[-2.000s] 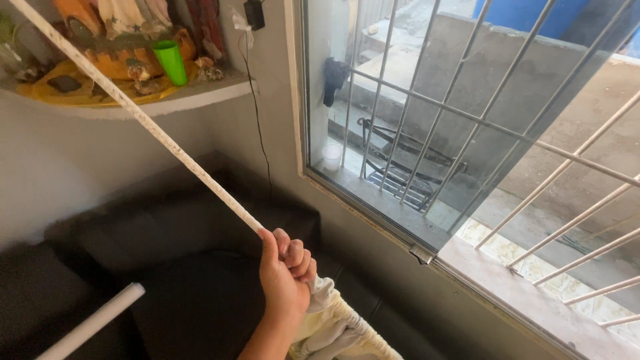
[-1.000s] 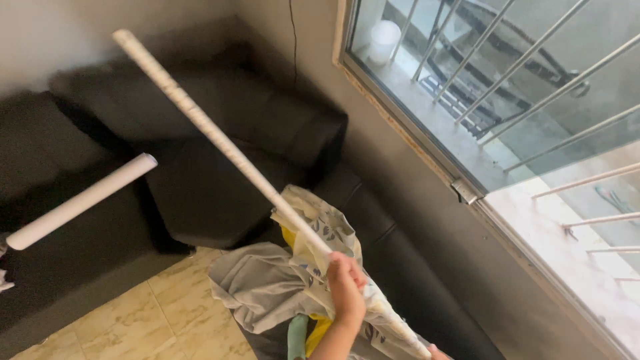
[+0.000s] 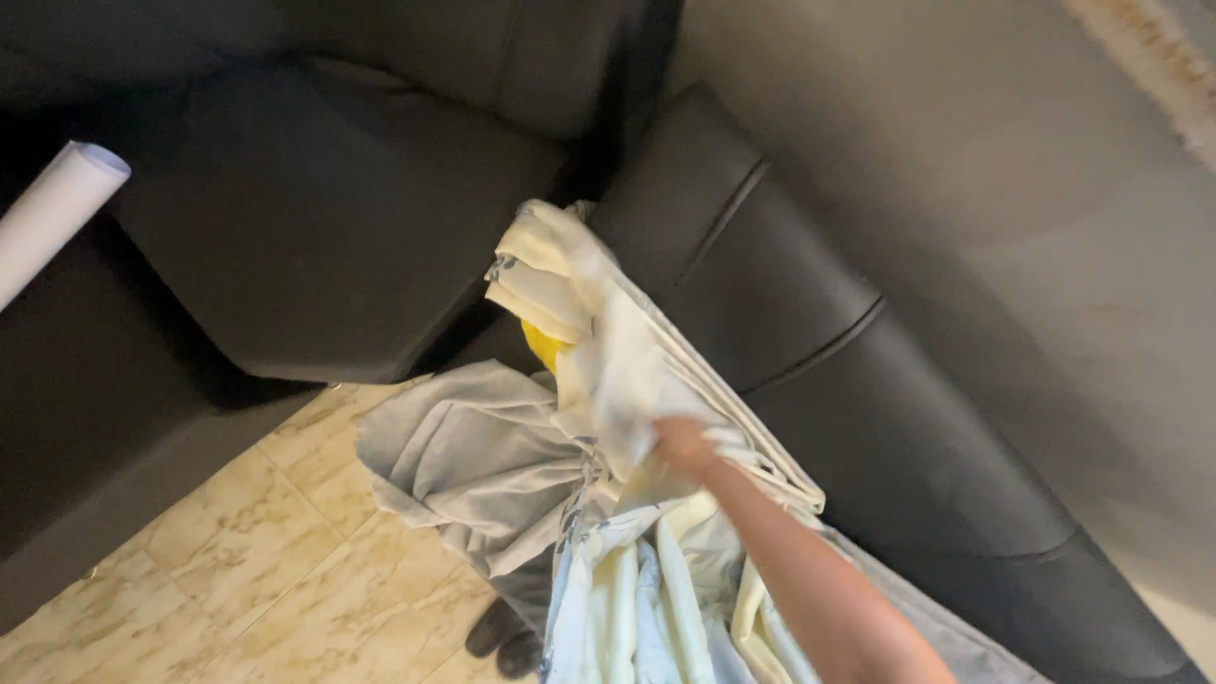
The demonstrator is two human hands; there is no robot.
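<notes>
My right hand [image 3: 679, 446], blurred by motion, is closed on bunched, pale cream and white curtain-like cloth [image 3: 570, 285], with its forearm coming from the lower right. Beyond the hand, the cloth lies in folds along the sofa. Below it, light blue and cream folds [image 3: 655, 598] hang down. A grey part of the cloth [image 3: 475, 456] spreads out to the left, over the tiled floor. A small yellow patch [image 3: 543, 344] shows under the cream folds. My left hand is out of sight. The pole cannot be made out.
A black sofa [image 3: 285, 218] fills the upper left, and its padded section [image 3: 855, 399] runs down the right beside a wall [image 3: 1007, 237]. A white tube [image 3: 57, 214] enters at the left. Marbled floor tiles [image 3: 285, 560] and dark footwear [image 3: 503, 638] lie below.
The long white pole, held in a hand in both earlier frames, no longer shows. More of the cloth shows, including light blue folds. The view has tilted down, away from the window.
</notes>
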